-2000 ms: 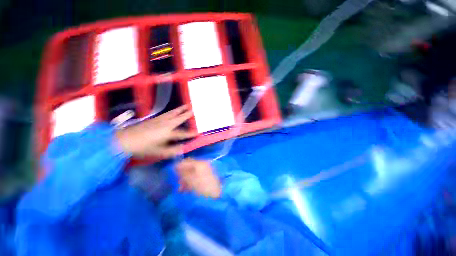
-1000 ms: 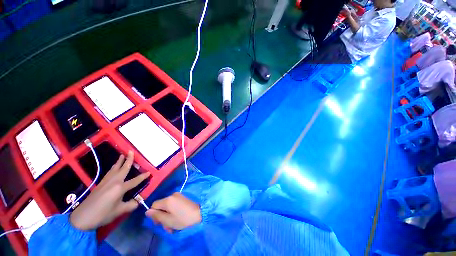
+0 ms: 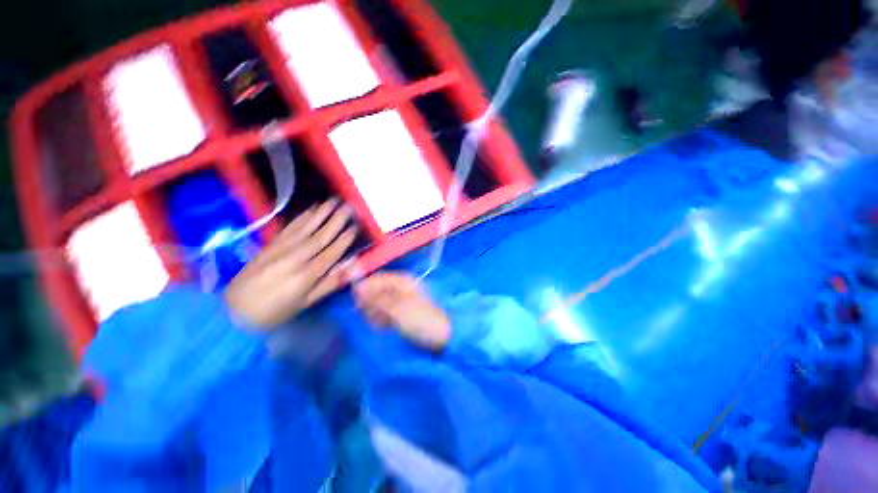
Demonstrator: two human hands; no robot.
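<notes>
The picture is blurred. A red tray (image 3: 231, 142) holds phones in two rows, several lit white (image 3: 388, 169), one blue (image 3: 207, 212), others dark. My left hand (image 3: 294, 265) lies palm down over a dark phone (image 3: 306, 178) in the near row, fingers slightly apart, covering its lower part. My right hand (image 3: 404, 306) is closed at the tray's near edge, by that phone's lower end, on a white cable's end; the plug is too blurred to make out. A white cable (image 3: 467, 159) crosses the tray's right part. Another white cable (image 3: 281, 173) curves over the middle slots.
A white handheld scanner (image 3: 568, 111) lies on the dark green bench right of the tray. A dark small thing, likely a mouse, is beyond it. The shiny blue floor (image 3: 626, 260) lies to the right. Blurred dark and pale shapes are at the upper right.
The view has turned and blurred. The near-row phone left of my left hand went from black with a small logo to blue. My right hand is now closer to the tray edge.
</notes>
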